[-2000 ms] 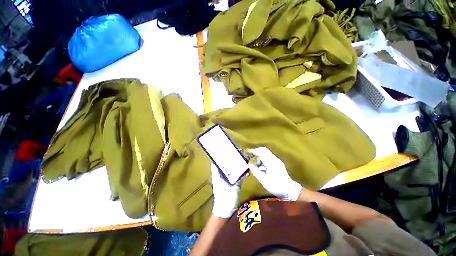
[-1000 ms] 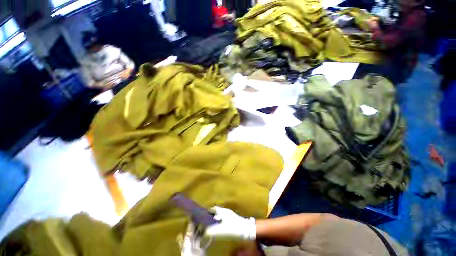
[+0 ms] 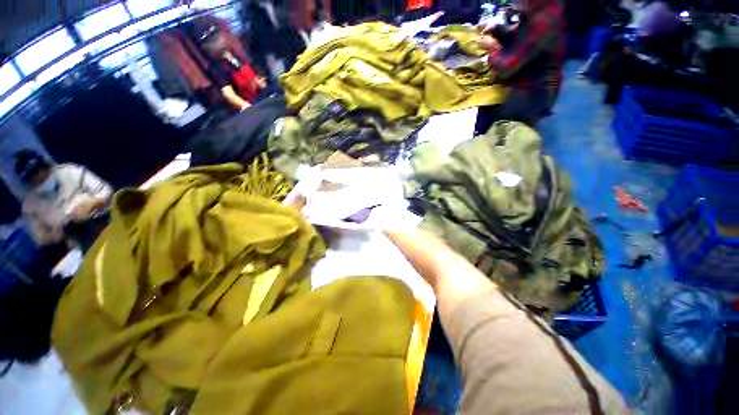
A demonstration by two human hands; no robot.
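The white basket [image 3: 344, 194] stands on the table beyond the olive cloth, with papers and brown card in it and a dark purplish patch at its near side. My right forearm reaches over to it. My right hand [image 3: 392, 217] is at its near right side, but the white glove blends into the white basket and papers, so fingers and grip are unclear. My left hand is not in view. The olive garment panel [image 3: 324, 348] lies near the bottom, with a pocket flap on it. A heaped olive garment [image 3: 202, 235] lies left of it. The phone cannot be made out.
The table's orange edge [image 3: 420, 348] runs beside my arm. Dark green jackets [image 3: 510, 211] are heaped over a blue crate on the right. More olive garments [image 3: 365, 69] lie at the back. People are at the far left, back left and back right. Blue crates [image 3: 664, 121] stand on the floor.
The view has swung right. My right arm has moved from over the olive cloth out to the basket. The phone and my left hand have gone from view.
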